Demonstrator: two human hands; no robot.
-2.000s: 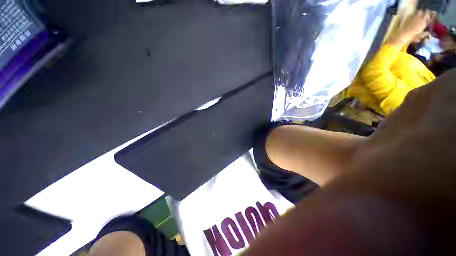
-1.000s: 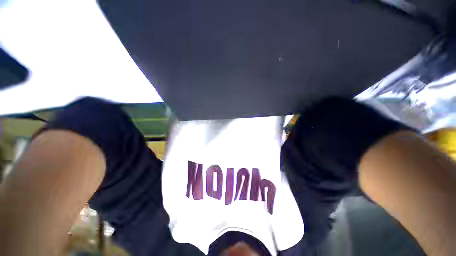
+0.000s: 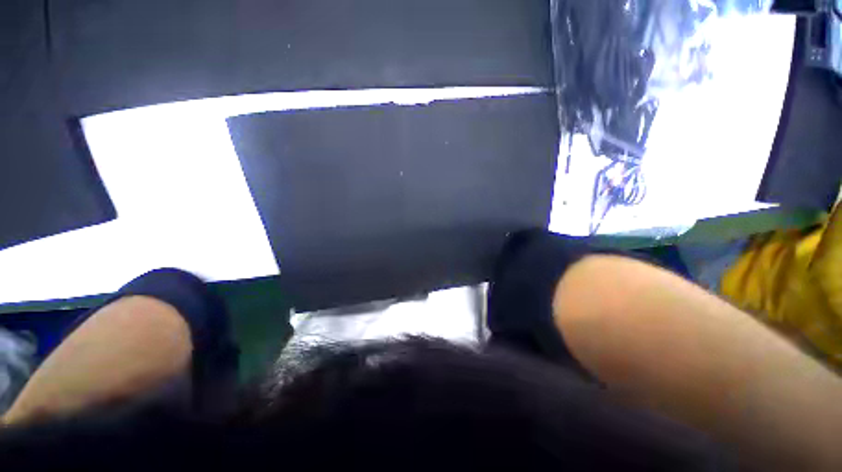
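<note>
A small black foam mat (image 3: 397,194) lies at the bench's front edge, on a white paper sheet (image 3: 175,184). A larger black mat (image 3: 295,51) lies beyond it. A shiny clear plastic bag (image 3: 605,88) is to the right, with thin dark lead wires (image 3: 623,184) showing at its near end. My bare forearms come out of dark sleeves and run to the lower left and lower right edges. Both my hands are out of the picture, so what they do is hidden.
Another black mat (image 3: 46,166) is at the left. A dark object (image 3: 817,41) is cut off at the top right. A person's yellow clothing (image 3: 785,286) is close at the right edge. The green bench edge (image 3: 739,224) runs in front. Dark hair blocks the bottom middle.
The view has swung and levelled, so the mats and bag show again from above. The purple-edged unit has left the picture. Dark hair now covers most of my white shirt.
</note>
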